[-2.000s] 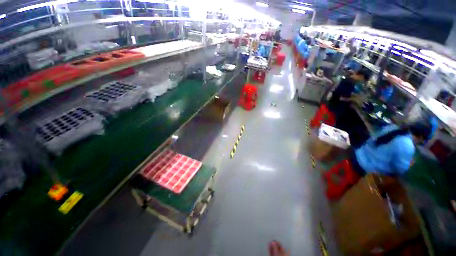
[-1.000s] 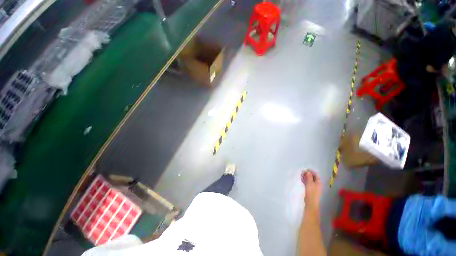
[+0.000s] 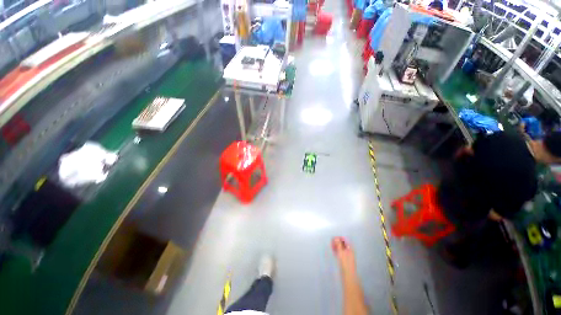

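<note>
My right hand [image 3: 342, 247] is low in the middle, over the grey floor, with the bare forearm running down to the bottom edge. It is small and blurred; no held thing shows, and its finger pose is unclear. My left hand is not in view. A shoe and dark trouser leg show left of my right hand. No thing is being worked on. A red plastic stool [image 3: 243, 171] stands ahead to the left, apart from my hand.
An open brown carton [image 3: 138, 261] is at lower left beside the green-matted bench [image 3: 123, 200], which bears a pale tray stack [image 3: 159, 114] and whitish film [image 3: 86, 163]. A white machine [image 3: 393, 107] stands right. A dark-clothed person [image 3: 492, 178] sits near a red stool [image 3: 422, 214]. Yellow-black tape marks the floor.
The view has moved forward along the aisle and tilted up. The carton and left stool now sit lower in the picture. The red-tray trolley has left the view. My right hand stays low.
</note>
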